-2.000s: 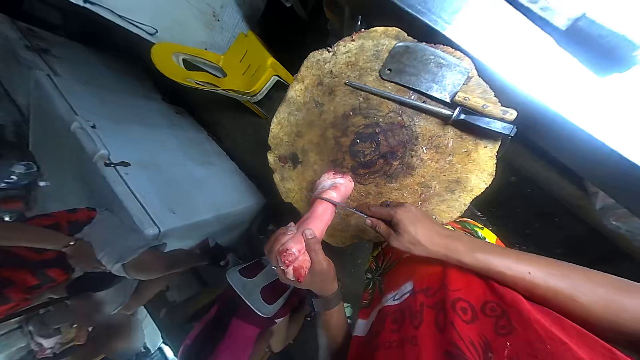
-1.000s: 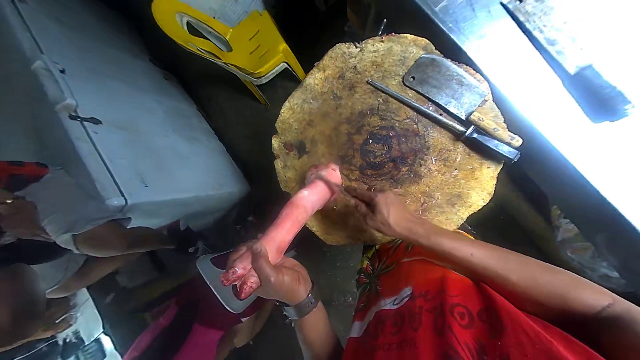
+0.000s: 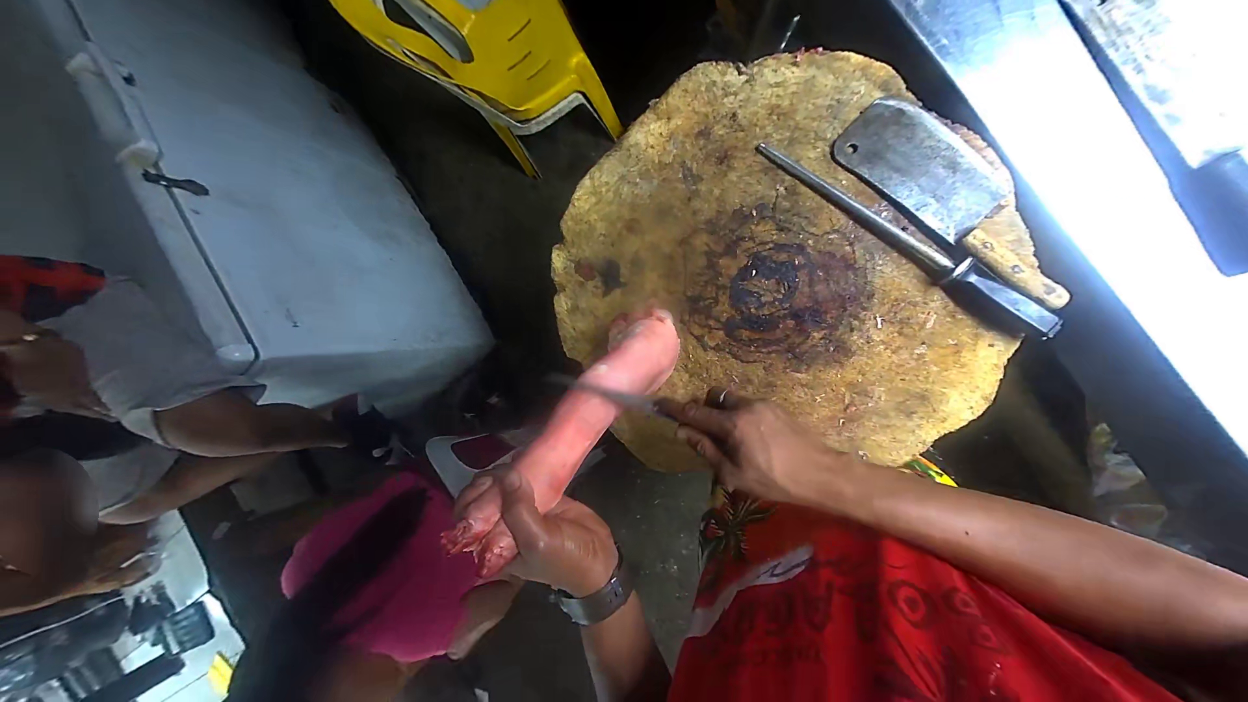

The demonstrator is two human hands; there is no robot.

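Observation:
My left hand (image 3: 561, 541) is closed around the lower end of a skinned, pinkish animal leg (image 3: 585, 419), near its split, bloody end. The leg slants up to the right, its rounded end over the near-left edge of a round wooden chopping block (image 3: 663, 224). In my right hand (image 3: 756, 439) is the handle of a thin-bladed knife (image 3: 619, 395), whose blade lies across the middle of the leg. On the block's right side rest a cleaver (image 3: 916, 166) with a wooden handle and a sharpening steel (image 3: 858, 210) with a dark handle.
A white chest freezer (image 3: 312, 214) stands at the left, a yellow plastic chair (image 3: 497, 58) behind the block. A metal counter (image 3: 1072, 166) runs along the right. Other people are at the lower left, one in a pink top (image 3: 380, 575); an arm (image 3: 234, 424) reaches beside the freezer.
The knife blade, on the leg two seconds ago and hardly visible one second ago, now shows across the leg's middle. My left hand has stayed on the split end since one second ago.

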